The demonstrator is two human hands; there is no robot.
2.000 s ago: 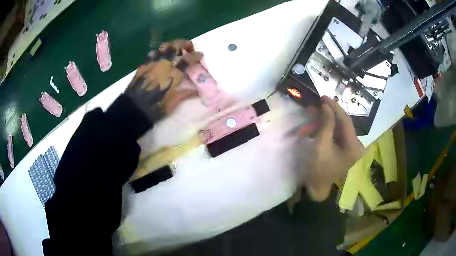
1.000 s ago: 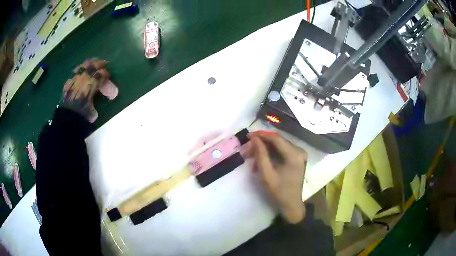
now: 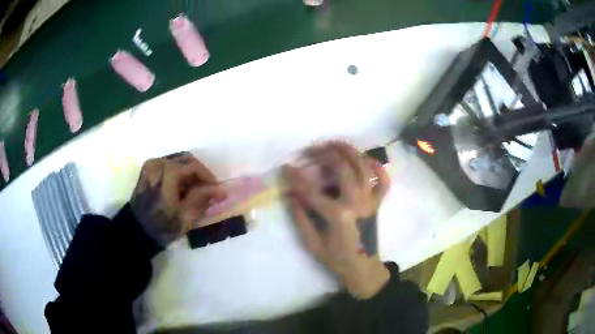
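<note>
A pink housing (image 3: 241, 190) lies along the tan strip (image 3: 267, 196) on the white tabletop, blurred. My left hand (image 3: 179, 196) holds its left end with the fingertips, just above a black block (image 3: 217, 231). My right hand (image 3: 339, 209) is over the right part of the strip, fingers bent and blurred. It covers whatever lies beneath, so I cannot tell if it grips anything. A small black block (image 3: 377, 155) shows beyond its fingers.
Several pink housings (image 3: 132, 70) lie on the green belt (image 3: 261, 26). Silver-grey strips (image 3: 59, 209) lie at the table's left. A black press (image 3: 457, 130) with an orange light stands at the right. Yellow liner strips (image 3: 457, 264) fill a carton at the lower right.
My left hand has come back from the belt to the tan strip and a pink housing. My right hand remains at the strip's right part, now over it. The view has shifted.
</note>
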